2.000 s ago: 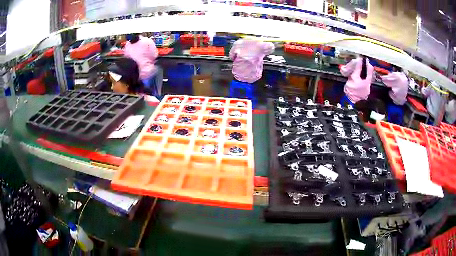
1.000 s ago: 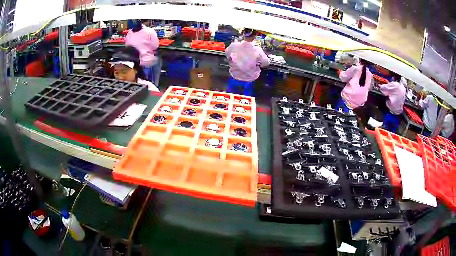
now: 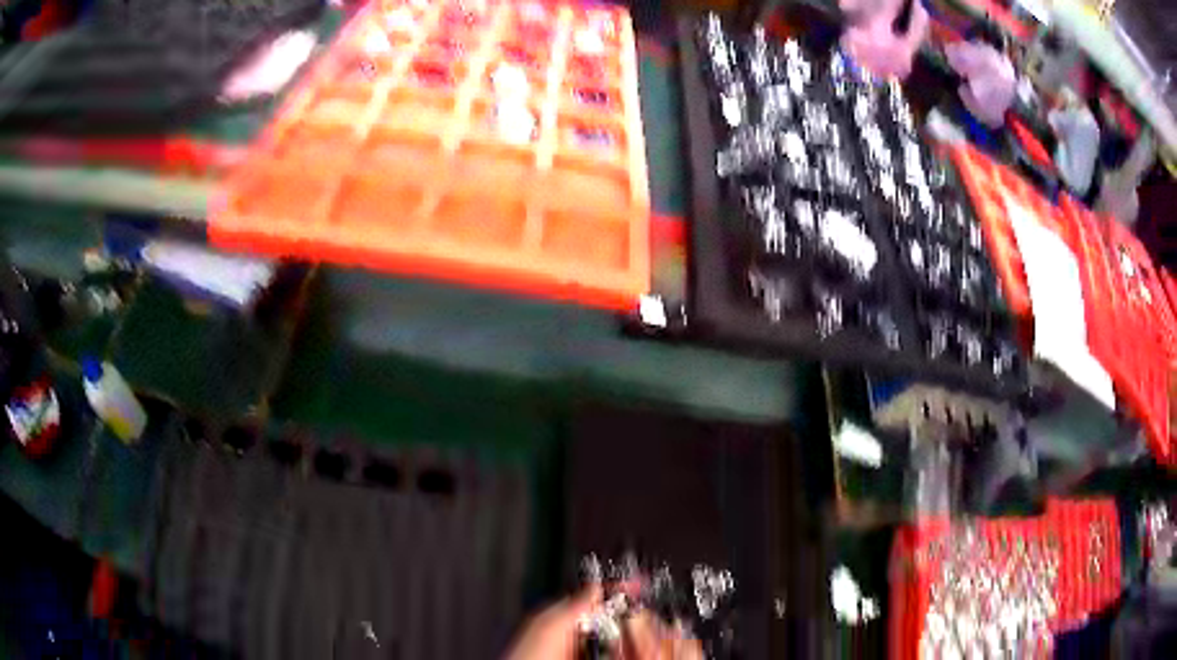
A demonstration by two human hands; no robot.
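Note:
The picture is blurred. My left hand and my right hand are close together at the bottom edge, cut off by it. Small shiny silver clips show at and just above the fingertips; which ones are held cannot be told. The hands are in front of a flat black tray on the lower bench. More silver clips lie on that tray, just right of the fingers. A ridged black tray lies to the left of it.
On the raised shelf are an orange-red compartment tray, a black clip tray and a red tray with white paper. A red-orange tray of white-and-silver pieces is lower right. A squeeze bottle and red container stand left.
The view has tilted down, so the shelf trays sit higher in the picture. The lower bench with its trays and both my hands have come into view.

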